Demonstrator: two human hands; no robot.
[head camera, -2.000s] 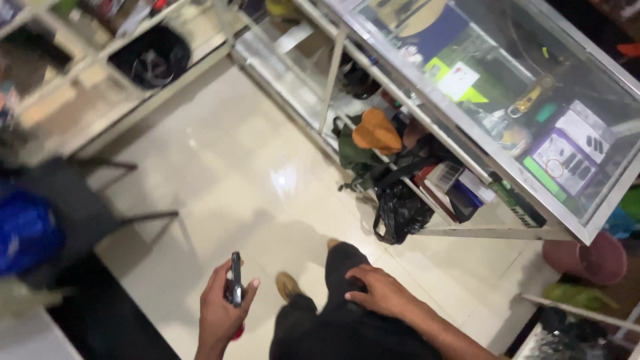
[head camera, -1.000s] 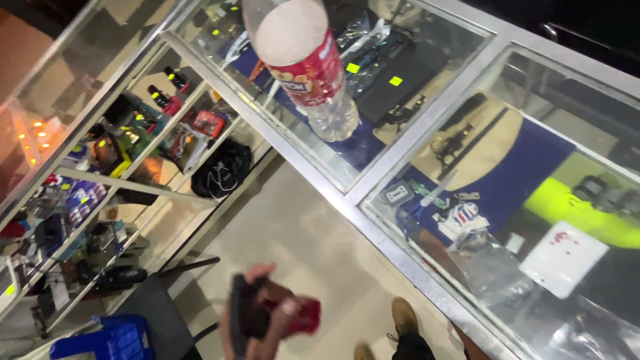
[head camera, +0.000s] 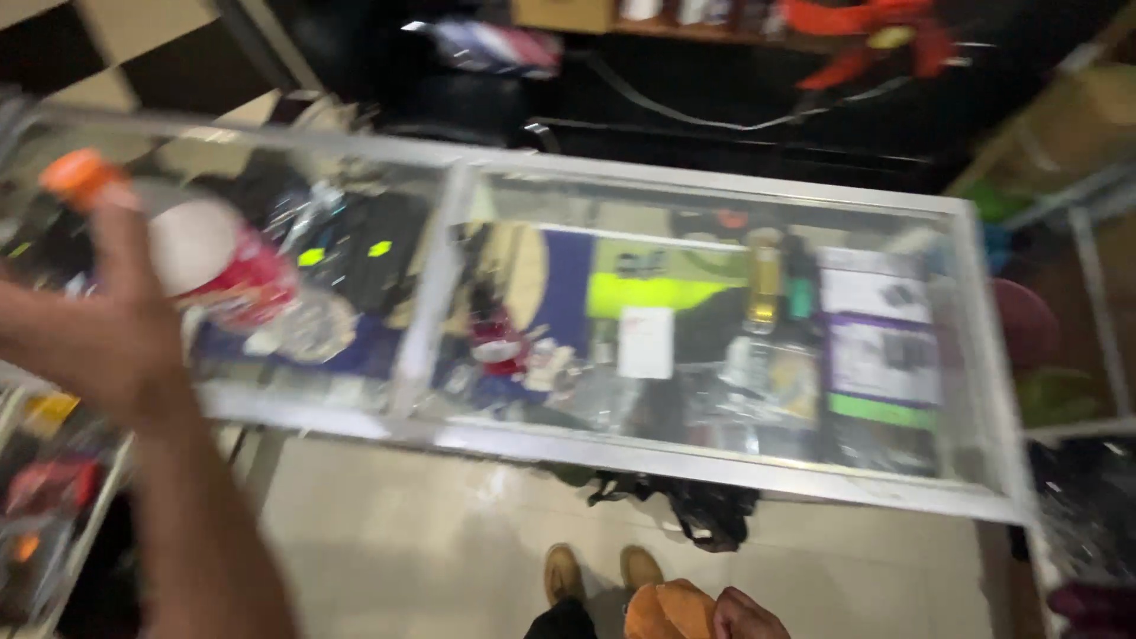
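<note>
A clear plastic bottle with a red label (head camera: 253, 280) and an orange cap (head camera: 80, 176) is over the left part of the glass-topped display counter (head camera: 701, 475). My left hand (head camera: 111, 311) is at the bottle's cap end, a fingertip overlapping the cap; blur hides whether it grips. My right hand (head camera: 744, 617), low in view, is closed on the edge of an orange soft item (head camera: 672, 611), in front of the counter. A small red item (head camera: 499, 342) with a dark upper part shows near the middle frame bar; whether it lies on or under the glass is unclear.
Packaged goods (head camera: 880, 337) and a white card (head camera: 646, 342) show through the glass. A black plastic bag (head camera: 714, 515) hangs below the counter's near edge, above my shoes (head camera: 562, 572). Shelves with goods (head camera: 53, 488) stand at lower left, and a maroon container (head camera: 1025, 324) at right.
My left hand has moved up to the bottle; the dark object seen in it earlier no longer shows there. My right hand, empty two seconds ago, now holds the orange item. The view has swung strongly.
</note>
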